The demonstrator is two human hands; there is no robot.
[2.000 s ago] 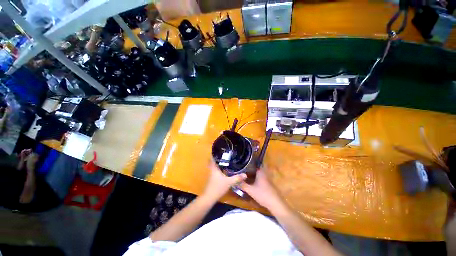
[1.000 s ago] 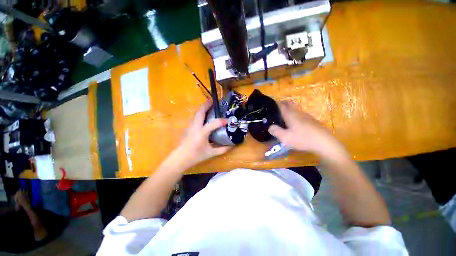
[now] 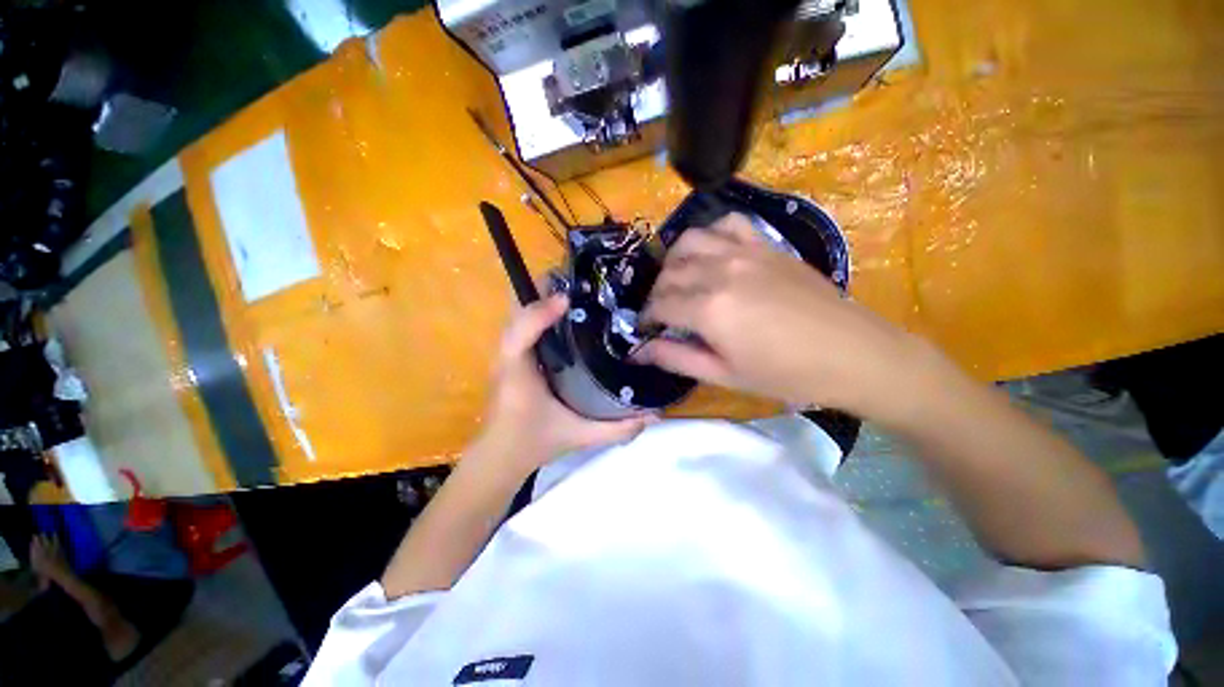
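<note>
The black housing (image 3: 591, 352) with a silver-grey outer band lies open side up on the orange bench, near its front edge. Wires and pale parts show inside it. My left hand (image 3: 528, 383) grips its left and lower side. My right hand (image 3: 725, 302) reaches over its right side, fingertips at the inner wires; whether they pinch a wire is unclear. The black cover half (image 3: 822, 239) lies to the right, partly hidden behind my right hand. A stiff black strip (image 3: 507, 252) and thin lead wires (image 3: 517, 164) project from the housing.
The dark screwdriver (image 3: 718, 101) hangs close to the camera, above the work. Behind it stands the silver-white screw feeder (image 3: 537, 81). A white paper sheet (image 3: 265, 215) lies on the orange bench (image 3: 389, 289) at the left. A person's arm (image 3: 83, 591) shows at the lower left.
The cover half has moved right and turned, away from the housing. My right hand has left it and moved over the housing's wires. My left hand still holds the housing. The view has shifted.
</note>
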